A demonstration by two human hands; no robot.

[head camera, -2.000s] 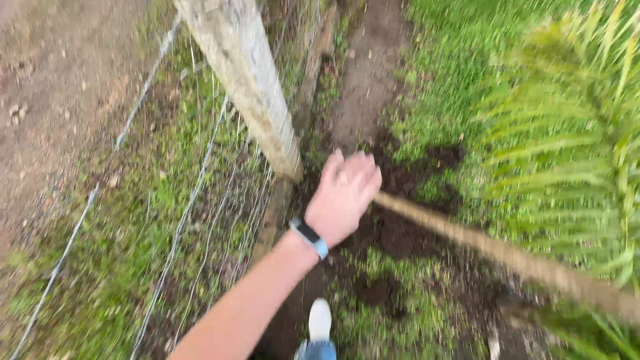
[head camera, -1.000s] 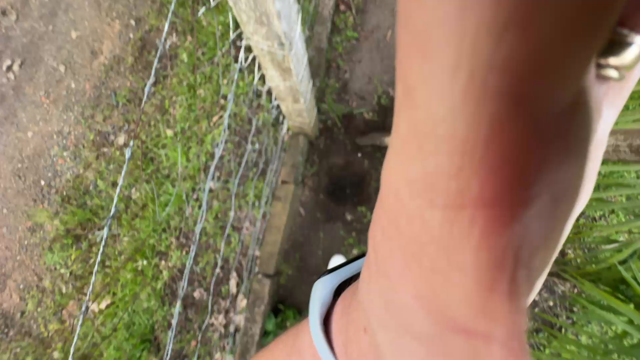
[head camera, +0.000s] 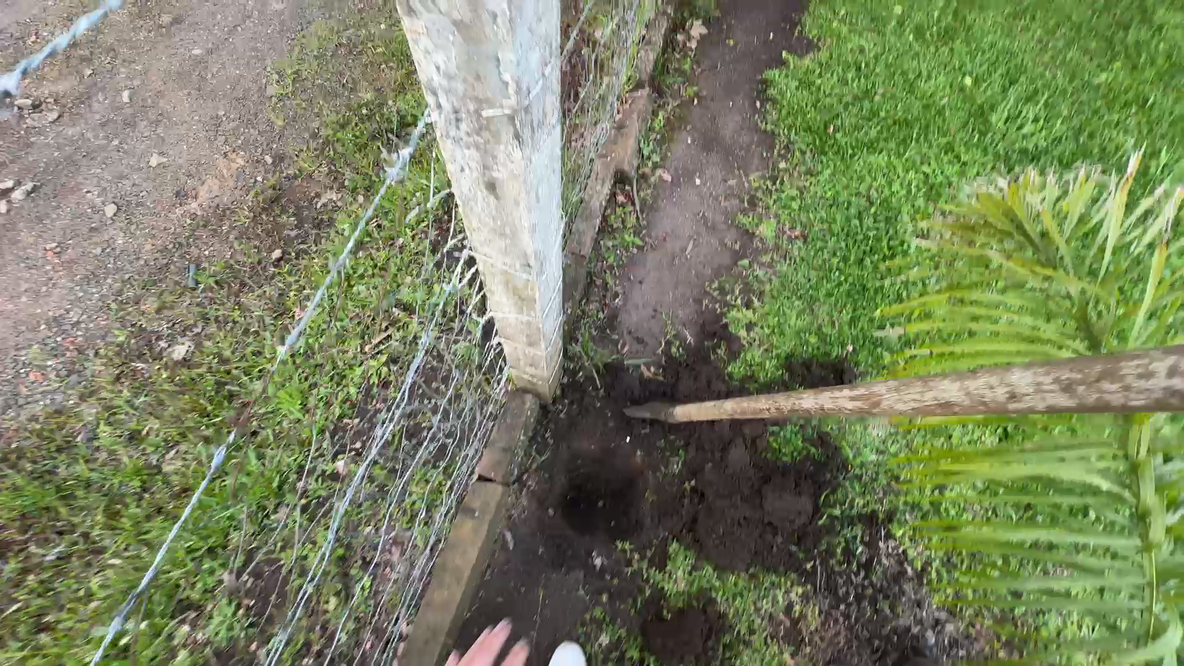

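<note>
Only the fingertips of one bare hand (head camera: 490, 646) show at the bottom edge, beside the tip of a white shoe (head camera: 567, 655); I take it for my left hand, and nothing shows in its fingers. My right hand is out of view. A long wooden pole (head camera: 925, 396) comes in from the right, its dark, narrow end resting at the loosened soil. Just below that end lies a dark round hole (head camera: 601, 495) in the ground. The pole's far end is hidden beyond the frame, so what holds it cannot be seen.
A weathered concrete post (head camera: 504, 185) stands by the hole, with barbed wire (head camera: 314, 305) and mesh on its left. A low concrete curb (head camera: 462, 564) runs along the fence. Dug soil (head camera: 758, 499) lies to the right, under a palm frond (head camera: 1064, 518); grass (head camera: 879, 166) lies behind.
The forearm with the wristband, large in the view one second ago, has left it; only fingertips remain at the bottom. The hand no longer reaches toward the pole as it did two seconds ago.
</note>
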